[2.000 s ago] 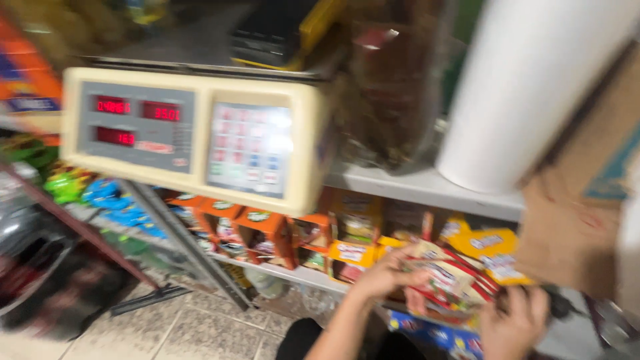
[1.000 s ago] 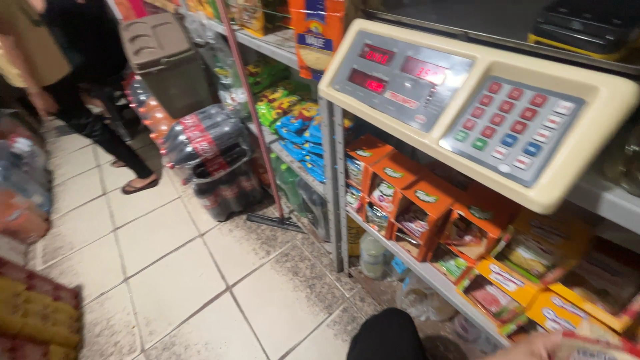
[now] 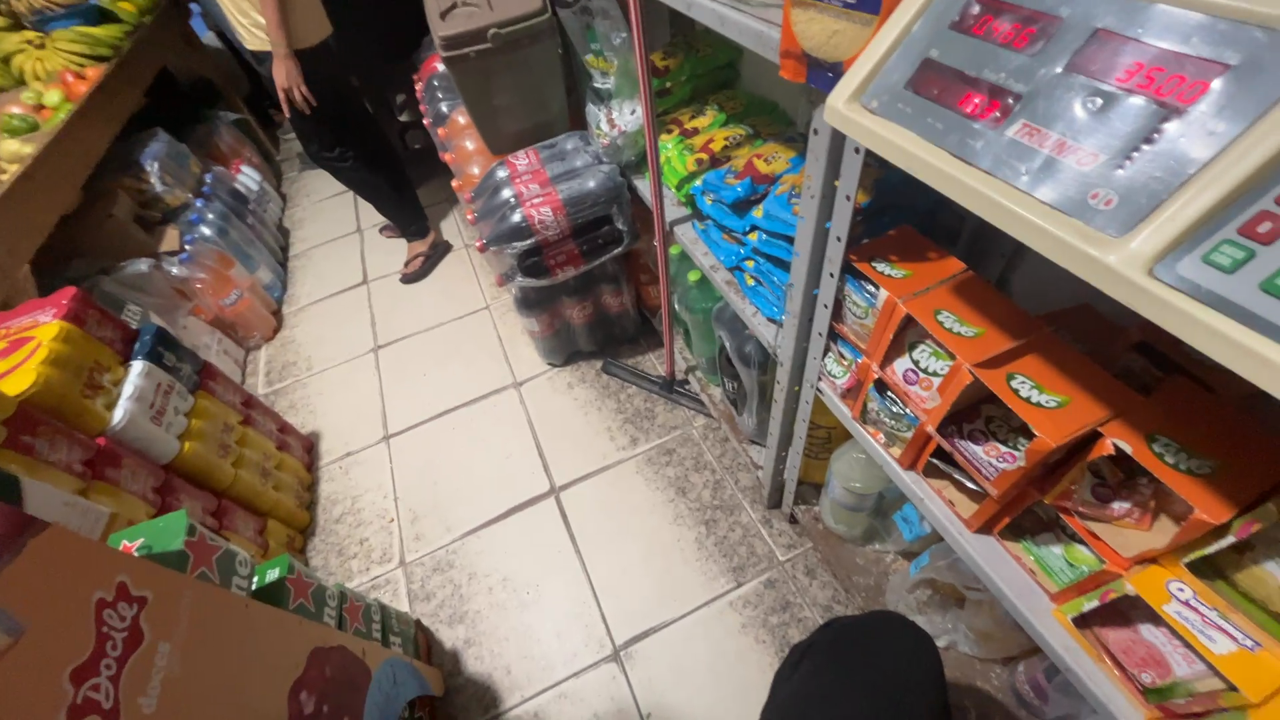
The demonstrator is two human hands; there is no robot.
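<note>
Neither of my hands shows in the head view now. My knee in dark cloth (image 3: pixel 855 670) is at the bottom edge, beside a metal shelf. On that shelf stand orange boxes of Tang drink sachets (image 3: pixel 1040 385), with a yellow box of sachets (image 3: pixel 1190 630) at the lower right. A cream-coloured electronic scale (image 3: pixel 1090 120) with lit red digits juts in at the upper right, its keypad cut off by the frame.
A squeegee (image 3: pixel 655 385) leans by the shelf post (image 3: pixel 800 320). Coca-Cola bottle packs (image 3: pixel 560 215) stand behind it. Another person's legs (image 3: pixel 375 150) are at the back. Beer can packs (image 3: pixel 190 430) and a cardboard box (image 3: pixel 200 640) line the left of the tiled floor (image 3: pixel 470 470).
Two seconds ago both my hands were at packets on the lower shelf; now they are out of view. The view has swung left to the aisle.
</note>
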